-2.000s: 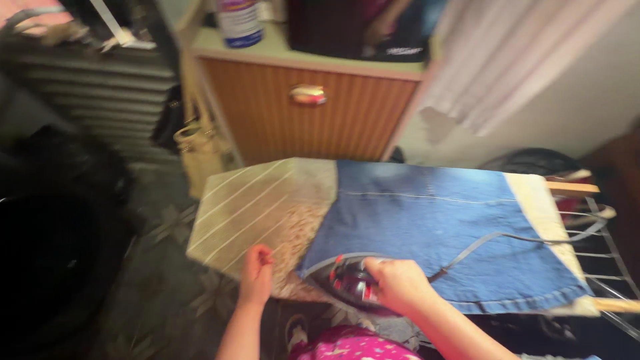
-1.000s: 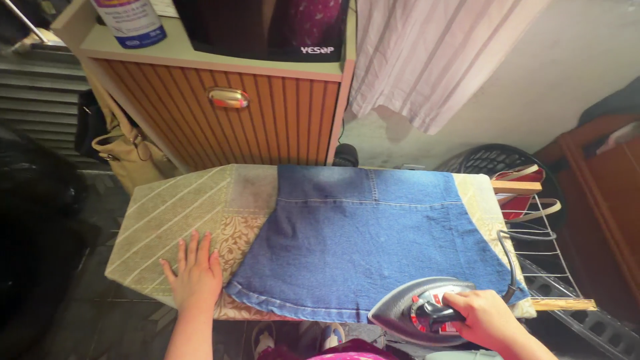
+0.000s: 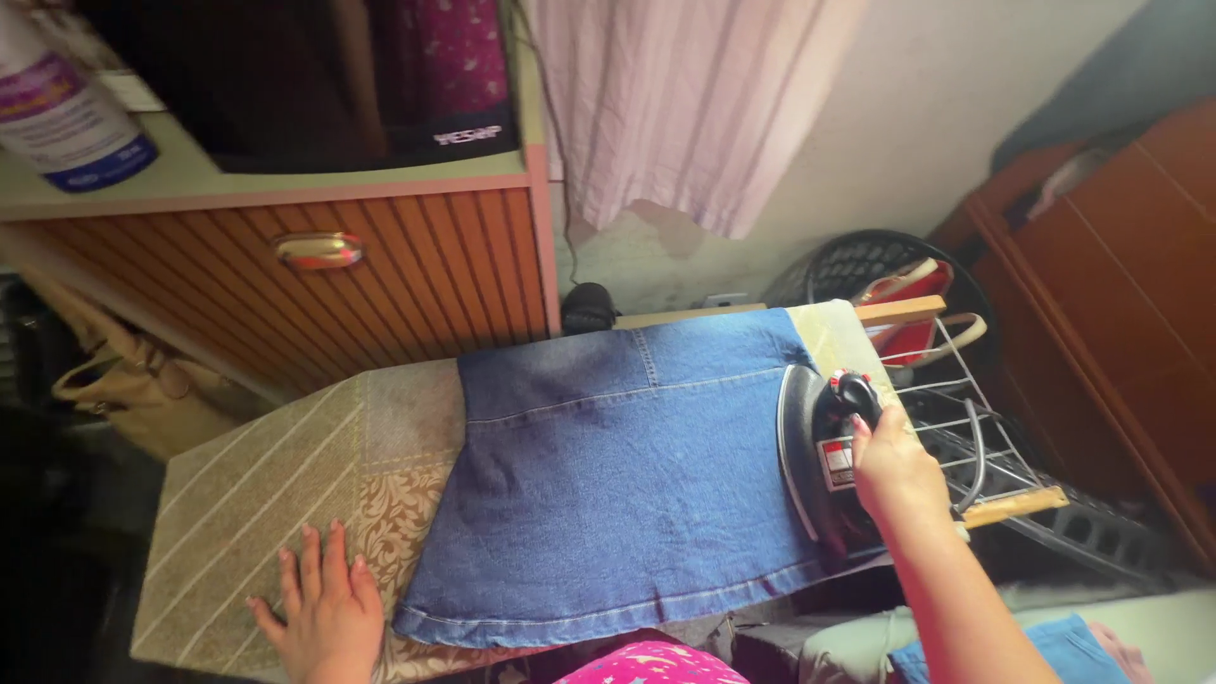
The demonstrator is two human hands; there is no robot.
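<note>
My right hand point(image 3: 898, 465) grips the handle of a black clothes iron point(image 3: 822, 456) at the right side of a blue denim garment point(image 3: 608, 484). The iron is tilted up on its side, its pale soleplate edge towards the left. The garment lies spread over an ironing board point(image 3: 256, 513) with a patchwork cover. My left hand point(image 3: 328, 603) rests with fingers spread on the board's cover, left of the denim, holding nothing.
A slatted wooden cabinet point(image 3: 427, 275) stands behind the board, bearing a spray can point(image 3: 71, 114) and a dark glossy appliance point(image 3: 456, 85). A wire rack point(image 3: 978, 408) extends from the board's right end. Behind it is a black basket point(image 3: 855, 247). A tan handbag point(image 3: 152, 389) hangs at left.
My right hand has moved the iron from the garment's lower edge to its right side and tipped it up. My left hand stays on the board. The view has shifted.
</note>
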